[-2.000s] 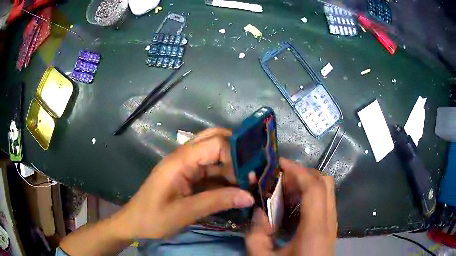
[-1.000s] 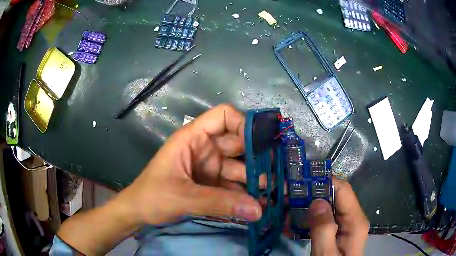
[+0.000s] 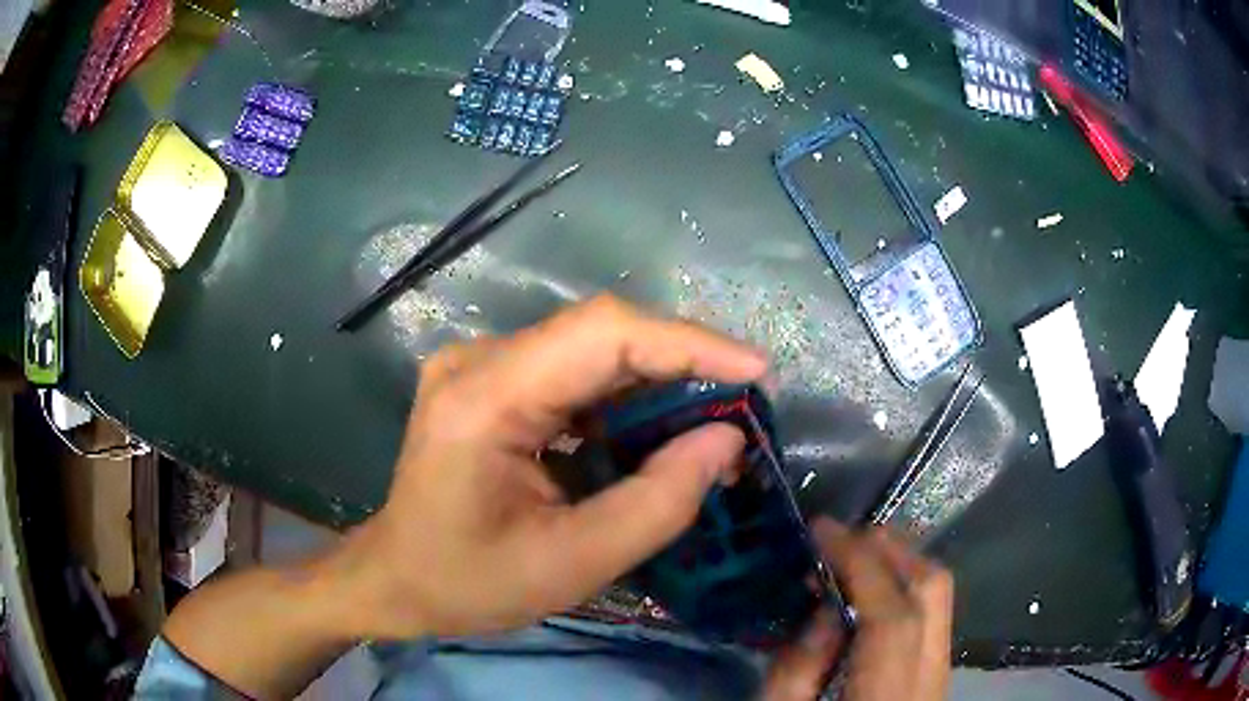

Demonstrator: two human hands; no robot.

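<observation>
The dark teal phone mid-frame (image 3: 726,555) is held tilted above the mat's front edge. My left hand (image 3: 548,479) grips its upper end, with the thumb on its face near thin red wires. My right hand (image 3: 877,616) holds its lower right edge and is blurred. A thin edge runs along the frame's right side; the board's face does not show. The front housing with keypad (image 3: 884,253) lies on the mat beyond my right hand. Black tweezers (image 3: 452,247) lie beyond my left hand.
A silver pronged tool (image 3: 929,445) lies near my right hand. A dark-handled tool (image 3: 1148,507) and white cards (image 3: 1062,384) are at the right. An open yellow box (image 3: 171,199), purple keypad (image 3: 271,129) and teal keypad (image 3: 510,103) are at the left and back. A red-handled tool (image 3: 1092,130) is back right.
The blue board, swung out beside the mid-frame a second ago, is now out of sight at the frame. My left thumb has moved up onto the frame's upper end, and the frame is tilted.
</observation>
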